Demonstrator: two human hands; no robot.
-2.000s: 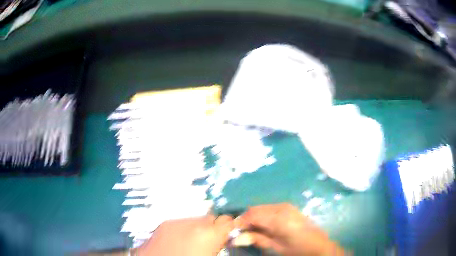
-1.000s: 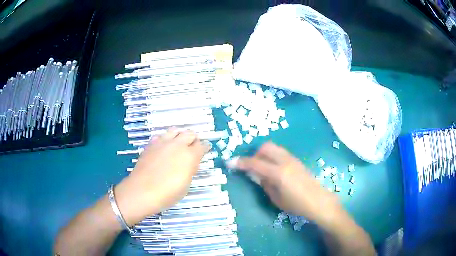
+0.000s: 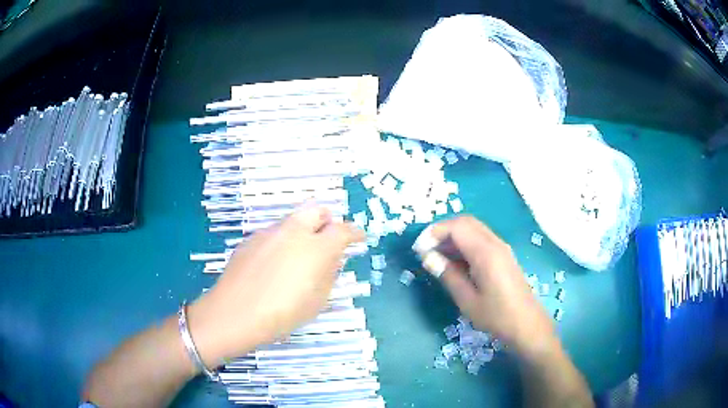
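Note:
Silvery metal shafts lie side by side in a long row on the green bench. My left hand rests over the middle of the row, fingertips at the shafts' right ends; whether it grips a shaft is hidden. My right hand is raised a little right of the row, thumb and forefinger apart, with white coverings on the fingertips; no piece shows clearly between them. Small whitish square pieces lie in a loose pile right of the row. A smaller pile of translucent squares lies below my right hand.
A large clear bag of squares lies beyond the pile, pinched into two lobes. A black tray with loose shafts is at the left. A blue tray with thin silvery shafts is at the right. A yellowish card shows at the row's top.
My right hand has moved right, away from the shaft ends, and its fingers have spread. My left hand has shifted slightly right and stays over the row. A few squares now show below the main pile.

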